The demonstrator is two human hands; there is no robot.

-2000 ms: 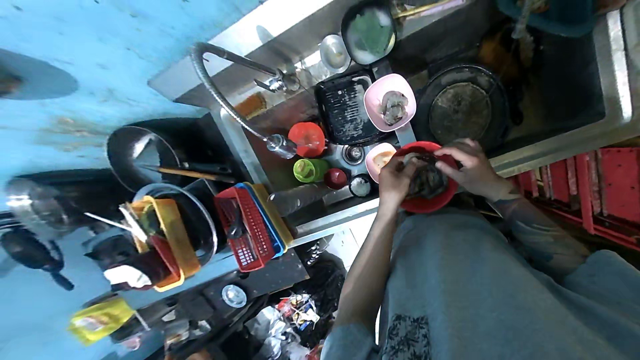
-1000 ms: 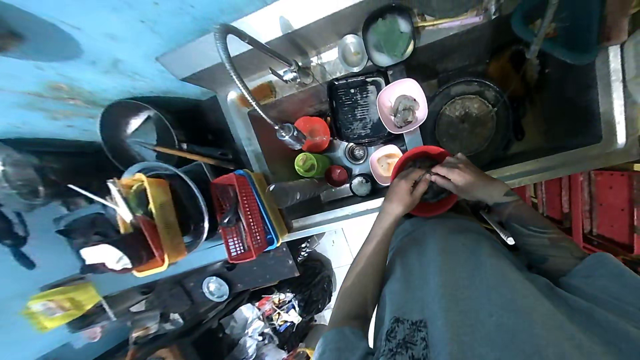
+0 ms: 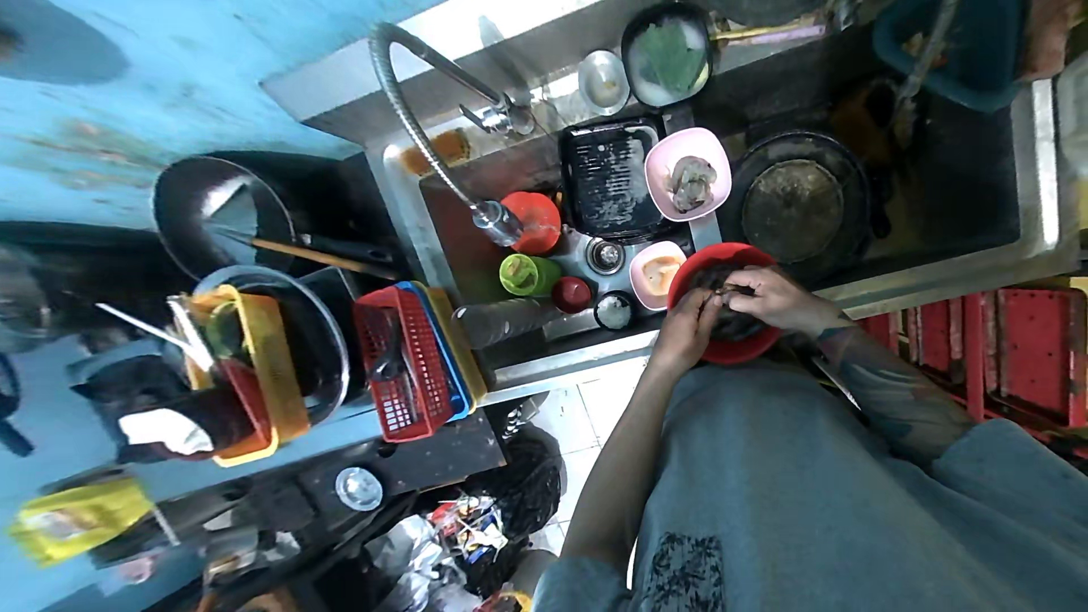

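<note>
A red plastic bowl (image 3: 742,350) with dark greyish pieces in it, apparently shrimp, sits at the sink's front edge. Over it, my left hand (image 3: 687,327) and my right hand (image 3: 769,299) meet at the fingertips, pinching a small brownish piece, probably a shrimp, between them. Behind the bowl, a square pink bowl (image 3: 659,174) holds several grey shrimp. Close on the left of the red bowl is a smaller pink bowl (image 3: 639,280) with pale orange contents.
The steel sink (image 3: 578,357) holds a black tray (image 3: 612,178), a green cup (image 3: 529,276), a red-orange bowl (image 3: 534,223) and a dark round pan (image 3: 795,208). A flexible faucet (image 3: 408,115) arches above. Plastic baskets (image 3: 404,361) stand left; red crates (image 3: 1033,357) are at right.
Both hands were at the red bowl throughout; my fingertips have come closer together since two seconds ago. The bowls in the sink keep their arrangement.
</note>
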